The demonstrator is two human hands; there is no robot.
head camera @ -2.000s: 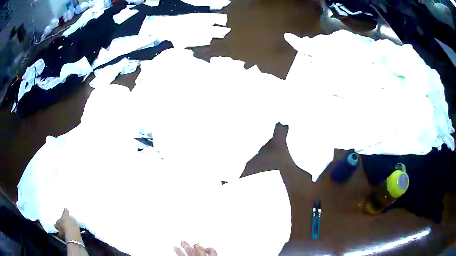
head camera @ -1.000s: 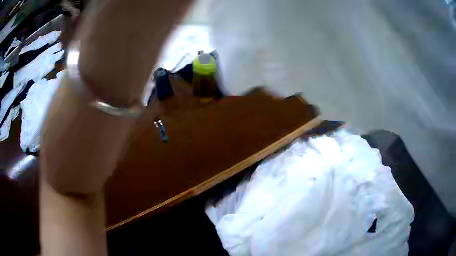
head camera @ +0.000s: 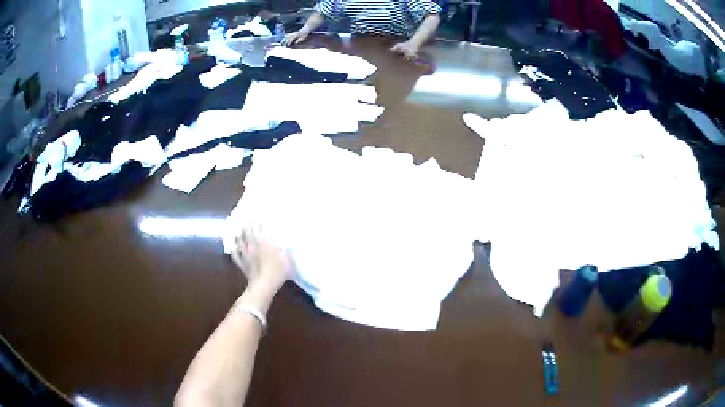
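Observation:
A heap of white garments (head camera: 366,230) lies in the middle of the table, so bright that its folds hardly show. My left hand (head camera: 262,258), with a bracelet on the wrist, is at the heap's left edge and grips the cloth there; the fingertips are washed out against the white. My right hand is out of the picture. Thread snips (head camera: 550,370) with teal handles lie on the table at the lower right, blades pointing away.
Another white heap (head camera: 596,191) lies at the right, touching the middle one. Below it are a dark blue object (head camera: 579,291), a yellow-capped bottle (head camera: 653,296) and black cloth (head camera: 692,298). Black and white pieces (head camera: 302,107) lie far left. A person in stripes (head camera: 370,16) is across the table (head camera: 119,318).
The view has swung back from the table edge and the heap beside it. The garment spread nearest me is gone from the table. My left hand has moved to the middle heap; my right hand has left view.

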